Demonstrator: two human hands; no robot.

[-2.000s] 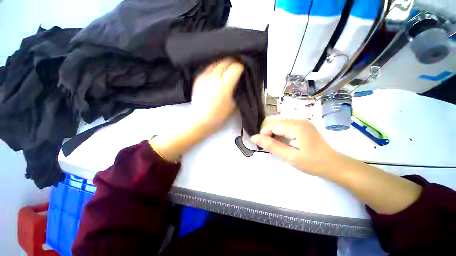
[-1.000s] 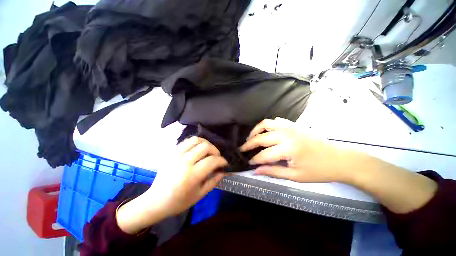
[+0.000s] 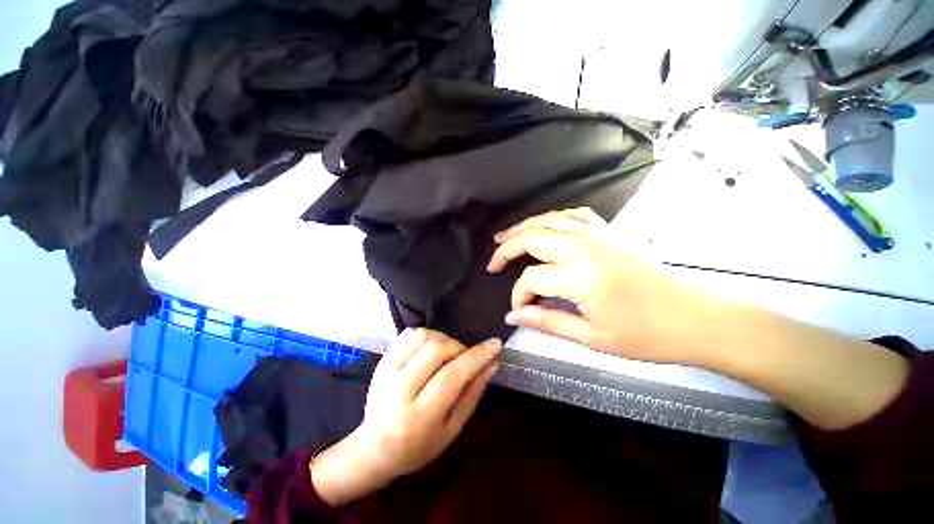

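Observation:
A dark garment piece [image 3: 451, 174] lies rumpled on the white table, its far right end reaching to the needle area. My left hand [image 3: 415, 409] pinches the near edge of the piece at the table's front edge. My right hand [image 3: 589, 287] rests on the piece's right side, fingers curled, with fingertips on the cloth. Some of the cloth under the fingers is hidden. The presser foot area [image 3: 671, 123] is overexposed and hard to make out.
A large dark cloth heap [image 3: 277, 82] is at upper left, with a narrow dark strip [image 3: 215, 210] beside it. Thread snips [image 3: 855, 215] and a grey-blue cylinder [image 3: 858, 148] are at right. A ruler strip [image 3: 635, 399] lines the front edge. Below are a blue crate [image 3: 184, 379] and red container [image 3: 97, 415].
The garment piece has come away from beneath the machine head towards me and spread out. My left hand has moved down to the front edge. The view has shifted, showing more of the crate.

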